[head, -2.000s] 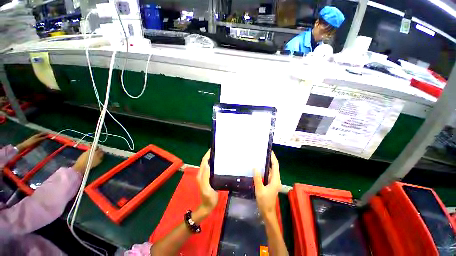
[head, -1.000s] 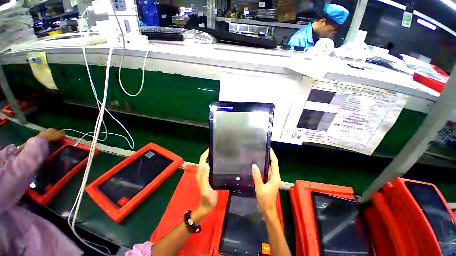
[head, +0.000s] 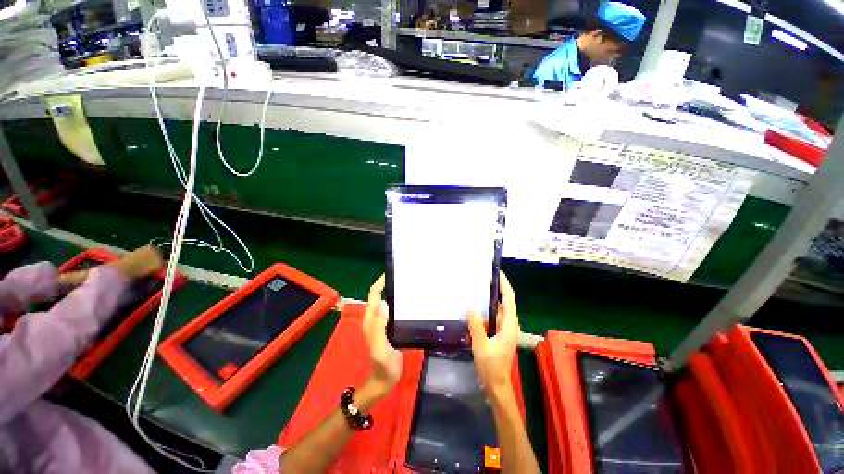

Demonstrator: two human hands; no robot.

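A black tablet (head: 445, 264) is held upright with its screen facing me; the display is bright white with a dark bar below. My left hand (head: 379, 341) grips its lower left edge and wears a dark bead bracelet. My right hand (head: 495, 338) grips the lower right edge, with the thumb over the lower screen. Below them is a red double tray (head: 338, 393); its left part shows plain red, and its right part holds a dark tablet (head: 452, 417) with a small orange square at its lower corner.
A red tray with a tablet (head: 250, 326) lies at the left on the green surface. Stacked red trays with tablets (head: 629, 412) stand at right. White cords (head: 185, 213) hang at left. A pink-sleeved person (head: 74, 343) works at far left; a blue-capped person (head: 592, 51) is opposite. Instruction sheets (head: 639, 213) hang ahead.
The held tablet's screen was white, turned to a grey blurred picture, and is white again. The pink-sleeved person's arms have moved over the trays at left. My hands keep their grip.
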